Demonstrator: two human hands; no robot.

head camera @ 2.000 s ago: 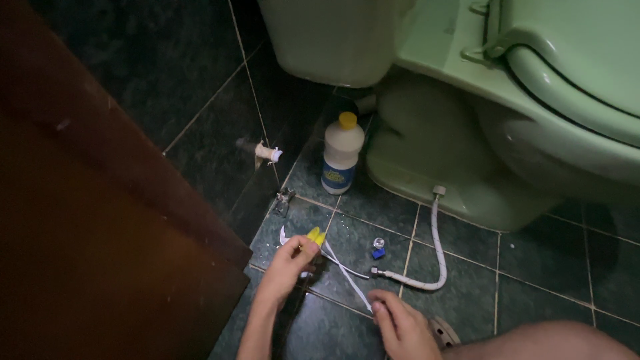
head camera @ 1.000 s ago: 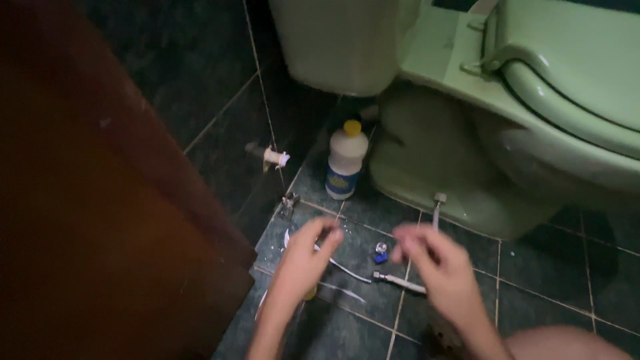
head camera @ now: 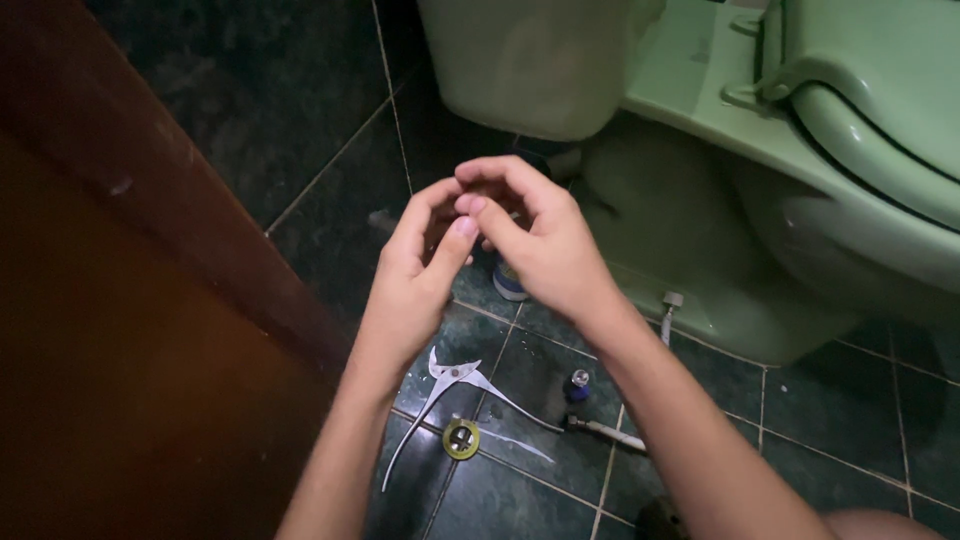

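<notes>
My left hand (head camera: 420, 262) and my right hand (head camera: 536, 232) are raised together, fingertips meeting, in front of the bottle (head camera: 510, 280) and the wall pipe. Whether anything small sits between the fingers cannot be told. Below them on the dark tiles lie metal slip-joint pliers (head camera: 454, 373) with spread handles. Beside these are a yellow ring-shaped spool, apparently of thread seal tape (head camera: 460, 439), and a loose white strip (head camera: 517, 444). A small valve with a blue handle (head camera: 578, 385) rests near the end nut of a braided flexible hose (head camera: 615, 435), partly behind my right forearm.
A green toilet (head camera: 675, 225) stands at the right, its tank (head camera: 532, 67) above the hands. A brown wooden door or panel (head camera: 150, 300) fills the left side. Dark tiled wall (head camera: 300, 105) lies behind. Part of a leg shows at the lower right corner.
Both hands have risen from near the floor and come together. The yellow spool, earlier by my left hand, now lies in plain sight on the floor, and the white strip has left my fingers.
</notes>
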